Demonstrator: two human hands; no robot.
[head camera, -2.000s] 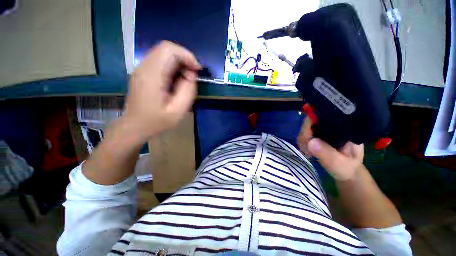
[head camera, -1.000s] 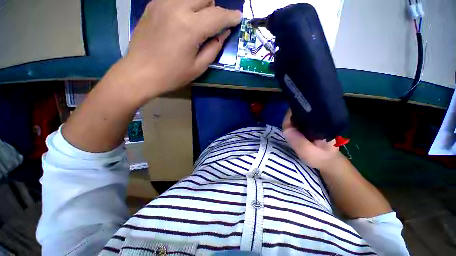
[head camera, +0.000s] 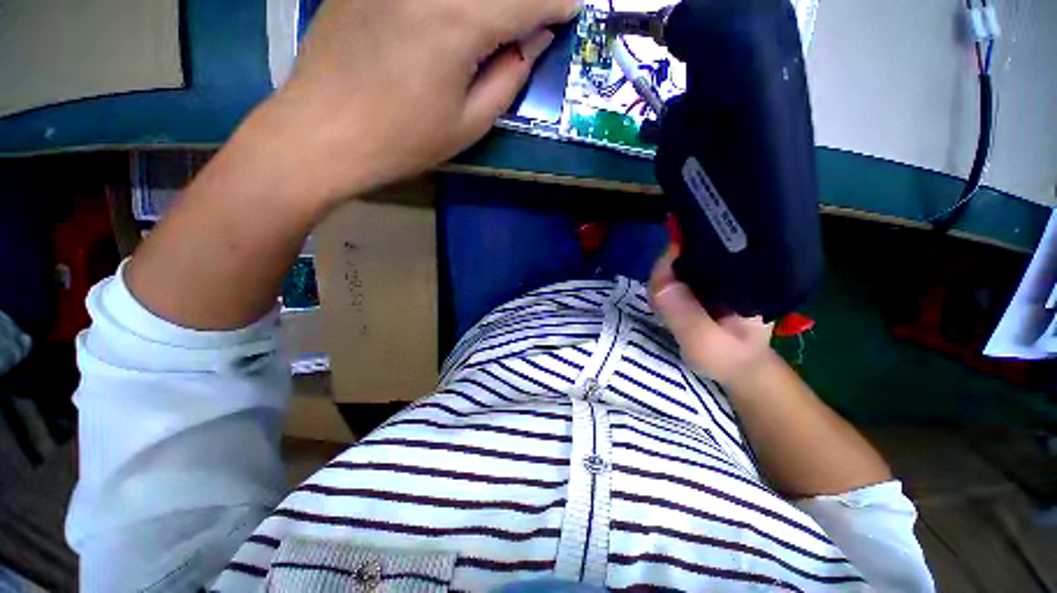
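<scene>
My right hand [head camera: 721, 338] is closed round the handle of the black soldering gun [head camera: 742, 162], which has a pale label and red parts. Its metal nose points left over the green circuit board [head camera: 605, 125]. Dark and red wires lie on the board. My left hand [head camera: 406, 87] is above the dark panel [head camera: 542, 95], its fingertips near the gun's tip at the frame's top edge. Whether they pinch a thin wire cannot be told. The gun hides the right part of the board.
The green bench edge [head camera: 881, 185] runs across below the work. A black cord [head camera: 985, 133] with a white connector lies at right. Cardboard [head camera: 93, 52] lies at far left. A cardboard box [head camera: 377, 301] and red objects are below the bench. White sheets [head camera: 1032, 301] hang at far right.
My left hand has moved up and right to the board's top. The gun has moved left, bringing its nose to my left fingertips. In the last second both shifted slightly upward in view.
</scene>
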